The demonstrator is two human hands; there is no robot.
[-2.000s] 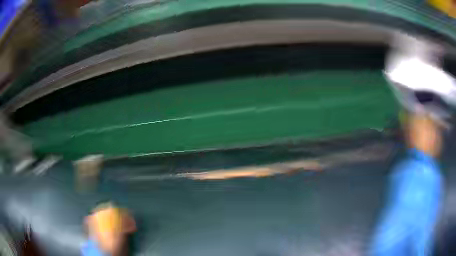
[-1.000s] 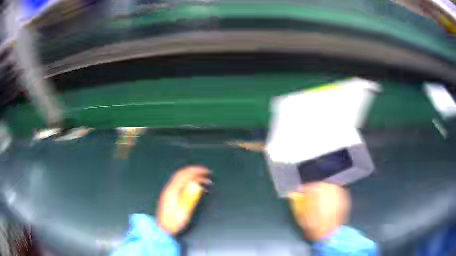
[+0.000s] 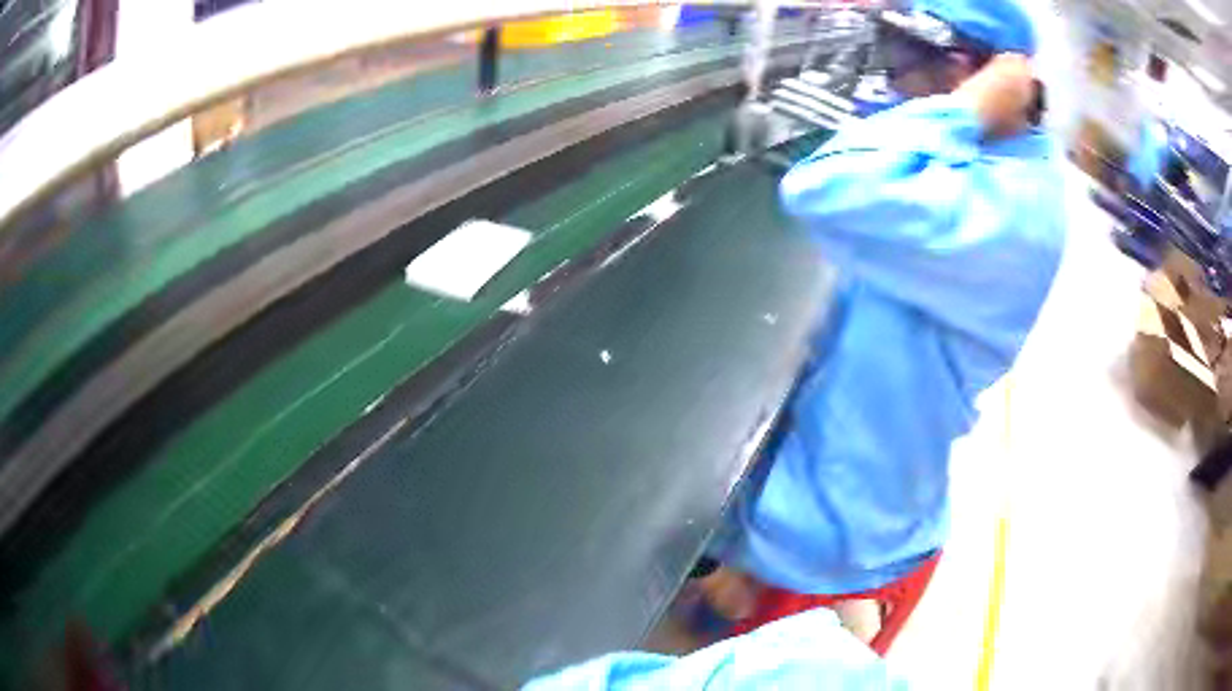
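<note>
A flat white carton [image 3: 470,259] lies on the green conveyor belt [image 3: 291,405], beyond the dark-green bench top [image 3: 541,446]. It is blurred and no print can be read. No hand touches it. A light-blue sleeve [image 3: 730,659], apparently mine, shows at the bottom edge. My left hand and my right hand cannot be made out. A blurred dark-red patch at the lower left corner cannot be identified.
A person in a blue smock and cap [image 3: 905,284] is at the bench's right side, one raised hand at the head. Another hand shows low by a red stool or basket [image 3: 912,601]. Brown cartons [image 3: 1173,358] are at far right. A pale post [image 3: 751,95] stands by the belt.
The view has swung right along the bench, bringing the other person into sight. Both my hands and the open white box by my right hand have left view. A flat white carton now shows on the belt.
</note>
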